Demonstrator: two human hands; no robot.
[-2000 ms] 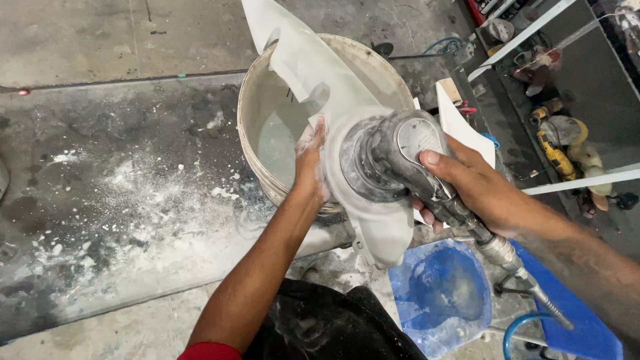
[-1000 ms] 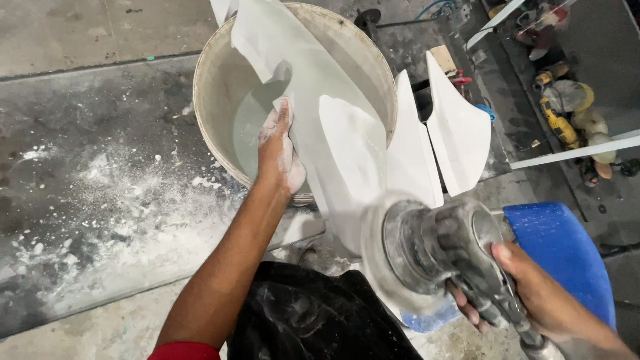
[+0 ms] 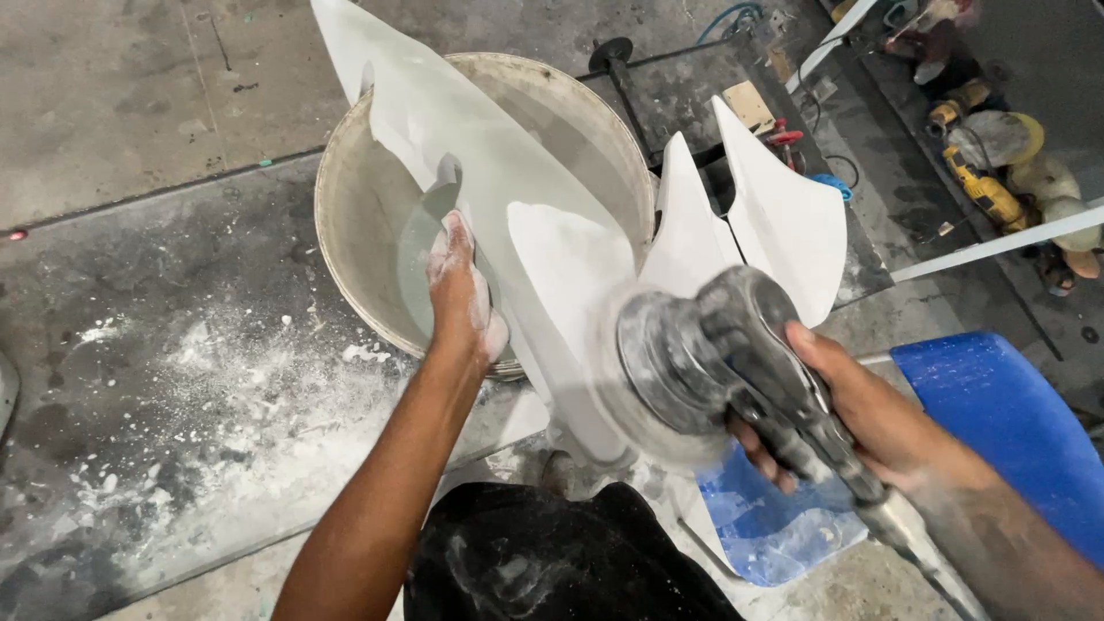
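A long panel [image 3: 517, 164], pale grey-green with a white patch, lies across the top of a large round bucket [image 3: 345, 293]. My left hand [image 3: 461, 289], dusted white, grips the panel's left edge over the bucket's opening. In my right hand [image 3: 837, 405] is a dusty pneumatic disc sander [image 3: 681, 362], held around its body. Its round pad is blurred and overlaps the lower right edge of the panel; whether it touches cannot be told. A hose fitting [image 3: 897, 522] runs from the sander's handle toward the bottom right.
Two white panels [image 3: 789, 216] stand right of the bucket. A blue plastic chair [image 3: 1000, 414] is at the lower right. White dust [image 3: 233, 405] covers the dark floor mat at left. A shelf at upper right holds a yellow power tool [image 3: 987, 190] and several discs.
The sander in my right hand has moved off the middle of the panel to its lower right edge, uncovering the white patch. My left hand stays on the panel's left edge.
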